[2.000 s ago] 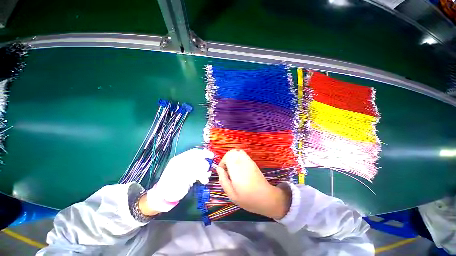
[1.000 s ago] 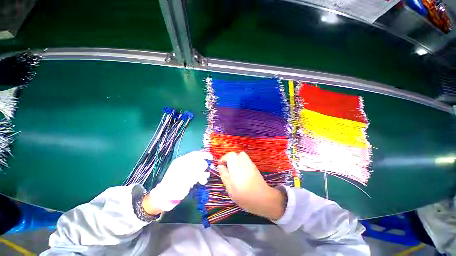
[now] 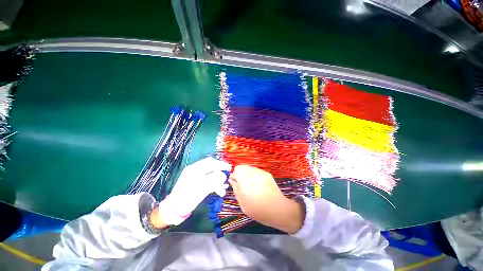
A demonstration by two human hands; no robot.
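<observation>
My left hand [image 3: 193, 188], in a white glove, grips a small blue connector housing [image 3: 226, 174] at its fingertips. My bare right hand [image 3: 258, 191] has its thumb and fingertips pinched right at the housing; a bit of red shows there, but the wire itself is mostly hidden by the fingers. The red-orange wires [image 3: 267, 157] lie just beyond both hands. Below them, partly under my right hand, is a multicolour pile of filled harnesses [image 3: 233, 207] with blue housings at its left edge.
Purple wires [image 3: 267, 123] and blue wires [image 3: 265, 92] lie above. Right of a yellow strip [image 3: 316, 95] are red [image 3: 357, 101], yellow [image 3: 360, 129] and pink-white wires [image 3: 357, 161]. Partly wired harnesses [image 3: 169, 148] lie left. A metal rail [image 3: 116, 46] runs behind.
My right fingertips have closed in on the blue housing and now touch or nearly touch my gloved fingers; before, a small gap showed between the hands. The view has shifted slightly.
</observation>
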